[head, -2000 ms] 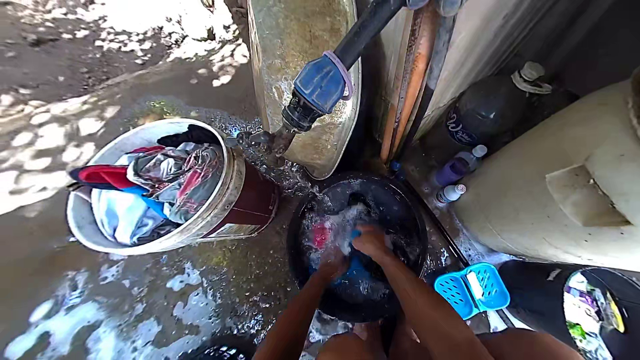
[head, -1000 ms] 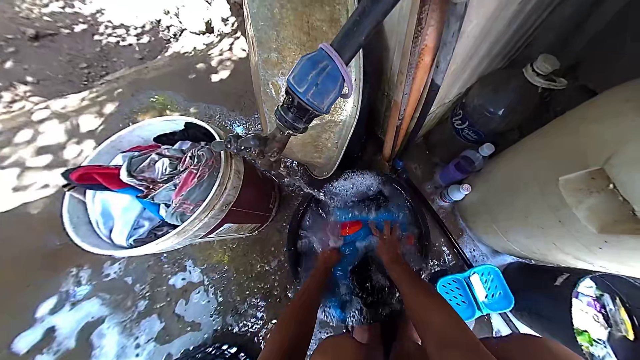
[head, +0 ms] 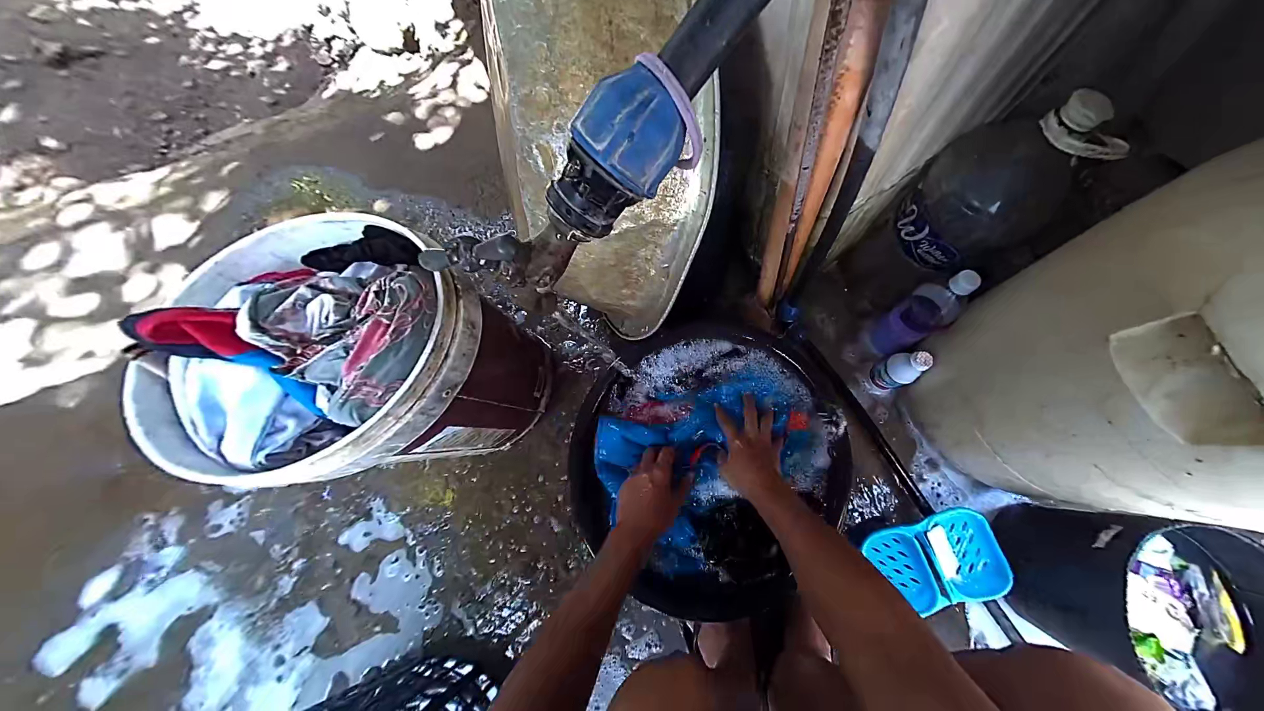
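A round black basin point(head: 585, 523) stands between my feet, holding foamy water and a blue cloth point(head: 627, 439) with red parts. My left hand point(head: 654, 492) rests on the cloth near the middle of the basin, fingers forward. Just right of it my right hand point(head: 750, 449) presses on the same cloth with its fingers spread. Neither hand visibly grips the fabric. Water runs into the basin from a metal tap point(head: 548, 259) on a pipe with a blue fitting point(head: 629, 128). Part of the cloth lies under suds and water.
At left a bucket point(head: 459, 341) holds mixed clothes point(head: 336, 326). A blue plastic soap dish point(head: 904, 568) lies open right of the basin. Beyond it stand two small bottles point(head: 913, 314), a large bottle point(head: 997, 183) and a big beige container point(head: 1086, 346). The floor is wet and sudsy.
Two seconds ago my hands were close together in churning water. The blue cloth now lies spread across the basin, and my hands lie flatter on it.
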